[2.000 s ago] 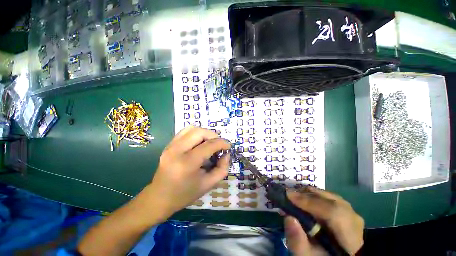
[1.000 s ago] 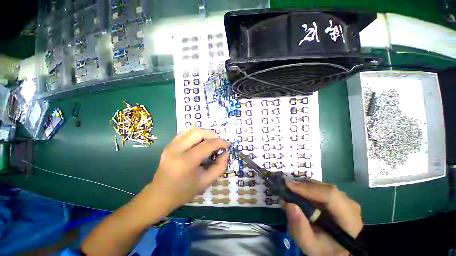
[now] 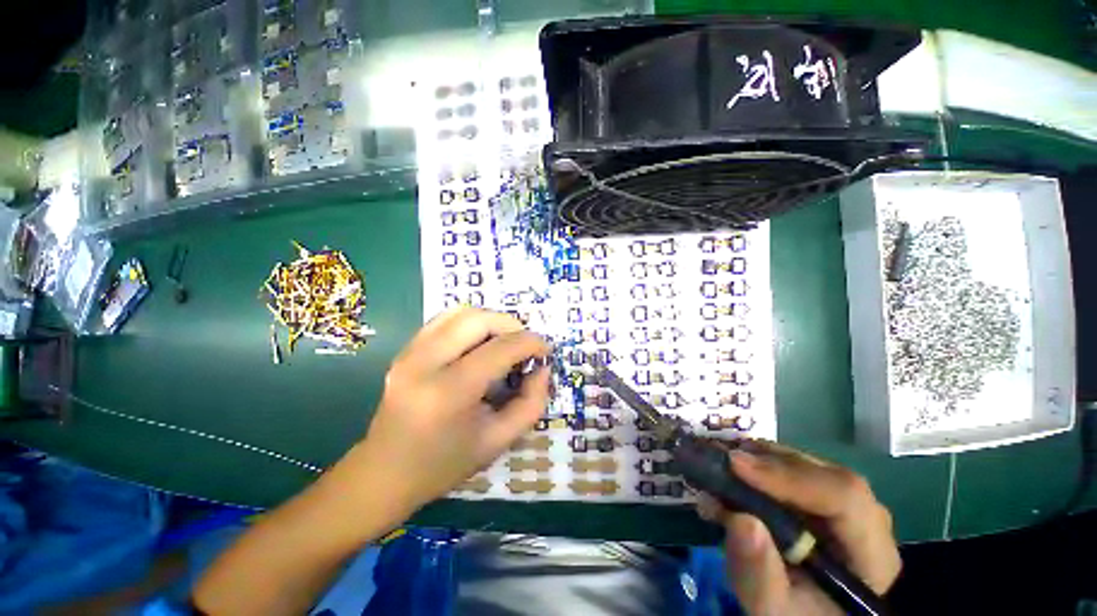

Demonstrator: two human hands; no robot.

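My right hand (image 3: pixel 818 517) holds a black soldering iron (image 3: pixel 734 487); its thin metal tip points up and left over the white sheet. My left hand (image 3: pixel 451 391) is closed on a small dark object (image 3: pixel 511 383), mostly hidden by the fingers; I cannot tell what it is. Tiny blue circuit boards (image 3: pixel 575 391) lie on the sheet beside my left fingertips, close to the iron tip. More blue boards (image 3: pixel 547 241) are clustered below the fan. The white sheet (image 3: pixel 481 267) carries columns of small dark paired parts.
A black fume fan (image 3: pixel 722 108) stands over the sheet's upper part. Gold and white strips (image 3: pixel 316 298) lie in a pile on the green mat (image 3: pixel 205 397). A white box (image 3: pixel 1047 397) with tiny metal parts is at right. A clear blister tray (image 3: pixel 361 144) is upper left, plastic bags (image 3: pixel 60 271) far left.
The soldering iron and my right hand have moved slightly right and down; the tip has drawn back a little from my left fingertips. My left hand has stayed in place.
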